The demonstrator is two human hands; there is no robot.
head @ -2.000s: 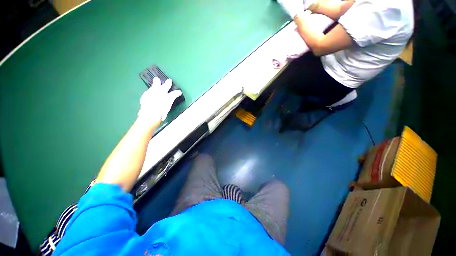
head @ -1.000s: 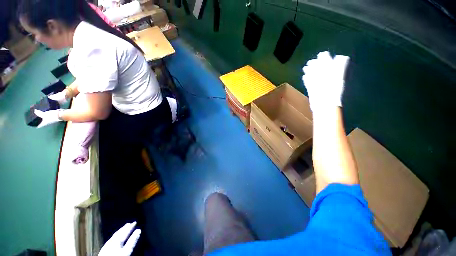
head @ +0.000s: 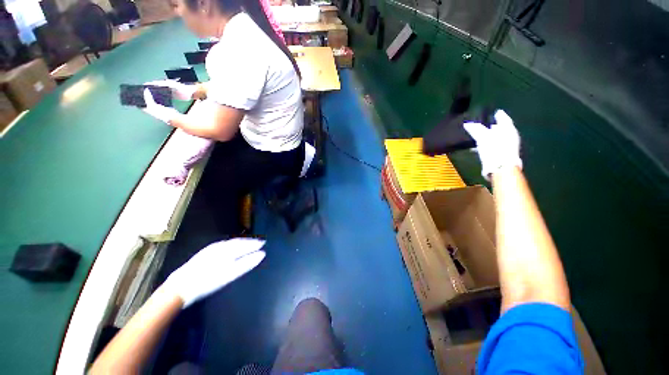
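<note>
My right hand (head: 500, 146), in a white glove, is at the right in front of the green wall. Its fingers are on the edge of a blurred black housing (head: 449, 136), which is tilted beside the yellow ribbed sheet. My left hand (head: 220, 269), in a white glove, is low at the centre left over the aisle, fingers extended and empty. Another black housing (head: 45, 262) lies on the green conveyor belt (head: 95, 190) at the far left.
A seated co-worker (head: 257, 88) holds a slotted black housing (head: 144, 95) at the belt; more black parts stand beyond. An open carton (head: 425, 256) and the yellow ribbed sheet (head: 425, 167) are at the right. Black parts hang along the green wall (head: 587, 183). The floor (head: 367, 293) is blue.
The view has turned left and up along the belt. My right hand has gone from holding nothing visible to gripping a black housing. My left hand has come further into view.
</note>
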